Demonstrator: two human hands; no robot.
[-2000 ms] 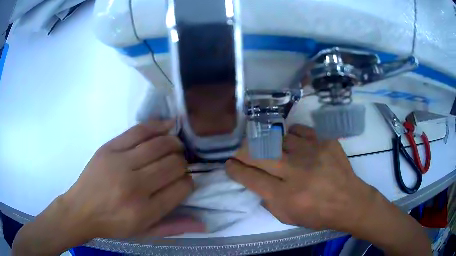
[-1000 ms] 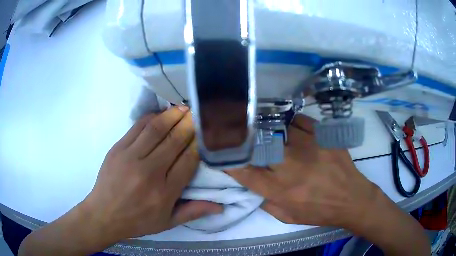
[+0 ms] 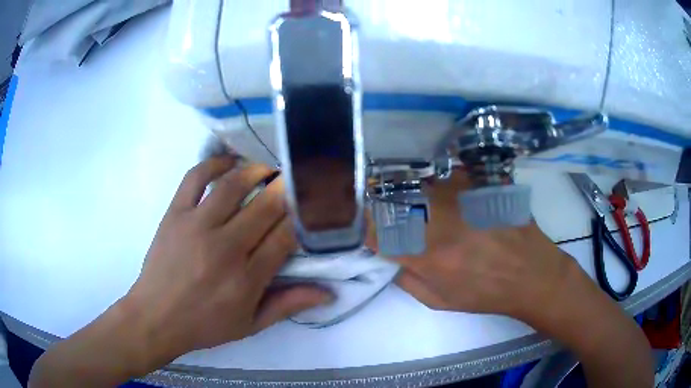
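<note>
A pale grey fabric panel (image 3: 345, 284) with a dark edge lies bunched on the table below the needle area of the white sewing machine head (image 3: 424, 45). My left hand (image 3: 216, 250) lies on the panel's left side, fingers spread toward the needle area, thumb on the near part. My right hand (image 3: 485, 261) is on the panel's right side, its fingers partly hidden behind the machine parts. The shiny metal guard (image 3: 322, 136) hides the needle and presser foot.
Scissors (image 3: 615, 235) with one black and one red handle lie right of the machine. Folded grey pieces (image 3: 72, 26) lie at the far left. A grey measuring strip (image 3: 303, 373) runs along the table's near edge. A ribbed grey dial (image 3: 496, 207) juts from the machine.
The near edge of the panel has moved away from me, toward the machine. My right hand has shifted forward, and its fingers are more hidden. My left fingers are more spread.
</note>
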